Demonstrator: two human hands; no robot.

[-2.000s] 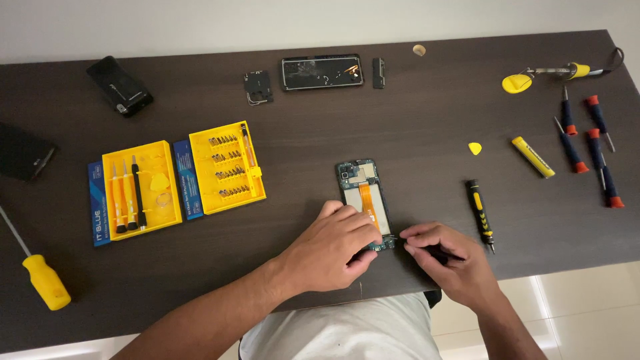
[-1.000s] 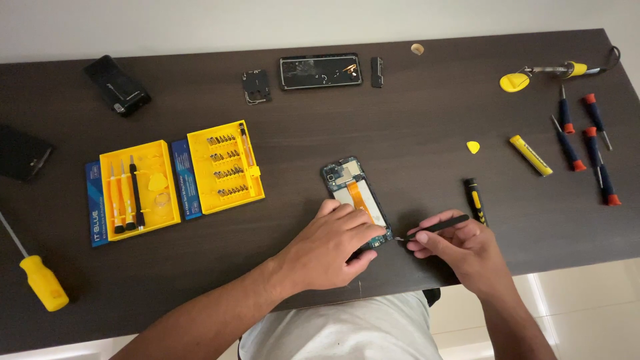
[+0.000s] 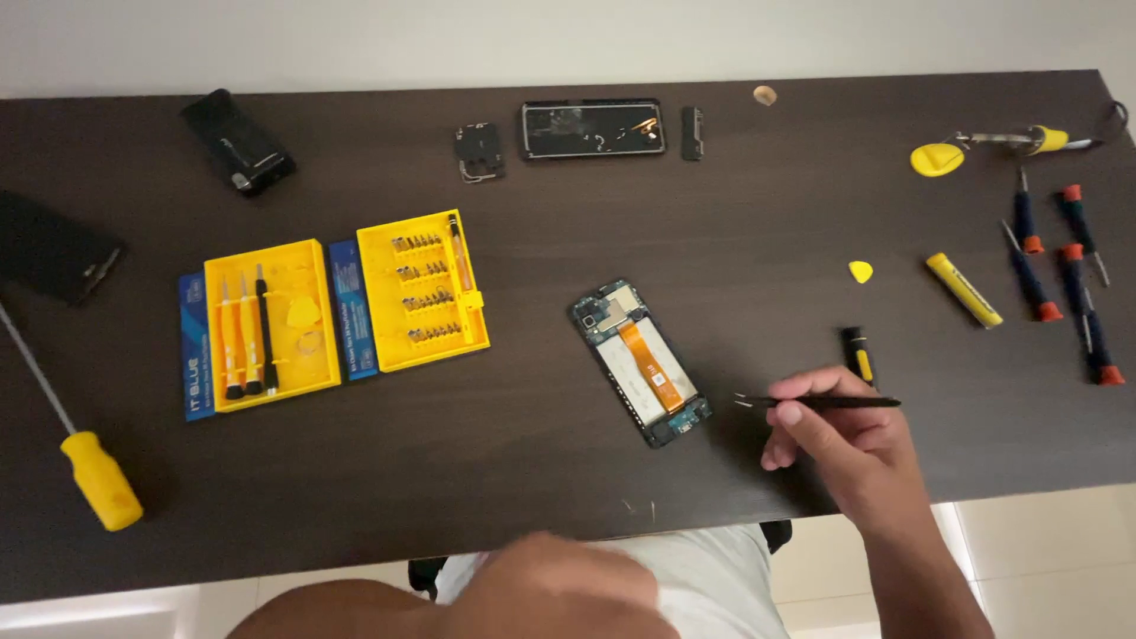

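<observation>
An opened smartphone [image 3: 641, 362] lies tilted on the dark table, with its circuit board, battery and orange flex cable exposed. To its right, my right hand [image 3: 825, 426] holds black tweezers [image 3: 821, 402] level between thumb and fingers. The two tips point at the phone, stand slightly apart and touch nothing. My left hand [image 3: 559, 590] is blurred at the table's front edge, over my lap, away from the phone; its fingers cannot be made out. Just beyond my right hand lies a black and yellow screwdriver handle [image 3: 858, 353], partly hidden by the hand.
A yellow bit case [image 3: 475, 333] and tool tray [image 3: 328, 355] lie left. Behind are a phone back frame [image 3: 593, 129], black covers [image 3: 479, 151] and a dark phone [image 3: 235, 146]. At right lie a soldering iron [image 3: 1047, 139], small screwdrivers [image 3: 1029, 288] and a yellow tube [image 3: 965, 290]; far left, a large screwdriver [image 3: 102, 479].
My left hand has let go of the phone and moved back to the table's front edge. My right hand has drawn the tweezers away to the right. The phone lies more tilted than at first.
</observation>
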